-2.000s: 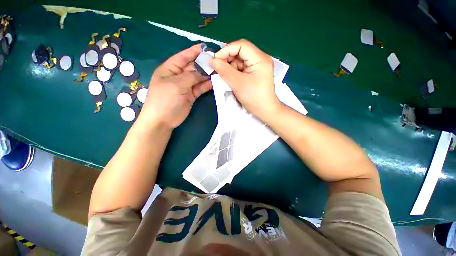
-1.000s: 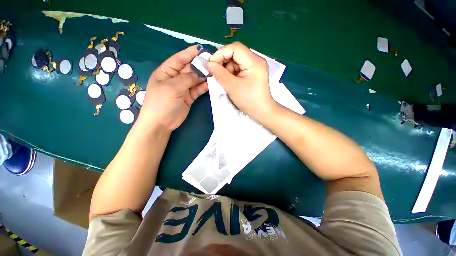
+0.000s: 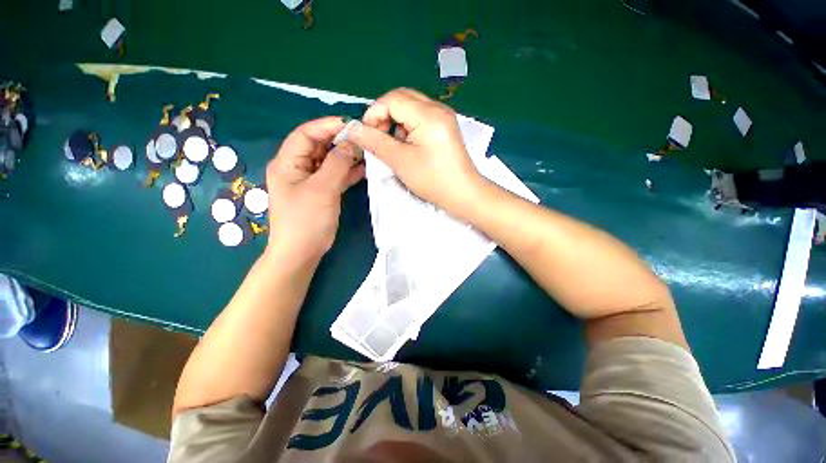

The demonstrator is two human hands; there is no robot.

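Observation:
My left hand (image 3: pixel 312 181) holds a round module between thumb and fingers, mostly hidden by them. A pale adhesive pad (image 3: pixel 348 133) shows on it at the fingertips. My right hand (image 3: pixel 418 149) pinches at the pad's edge, its fingertips touching the left hand's work. Overlapping white sticker sheets (image 3: pixel 444 262) with grey rounded squares lie under and below my right hand. A module pile (image 3: pixel 195 149) of pale-faced discs with orange-gold tails lies left of my left hand.
Square-topped modules (image 3: pixel 453 62) lie spaced out on the green surface beyond the torn tape (image 3: pixel 312 91). Another heap (image 3: pixel 13 127) is at the far left. A dark sleeve (image 3: pixel 779 189) reaches in at right, above a white strip (image 3: pixel 786 289). A cardboard box (image 3: pixel 149 375) is below left.
The modules on the far green surface have shifted, with more now showing at upper left. Both hands have tilted together over the module, which is now more covered by the fingers.

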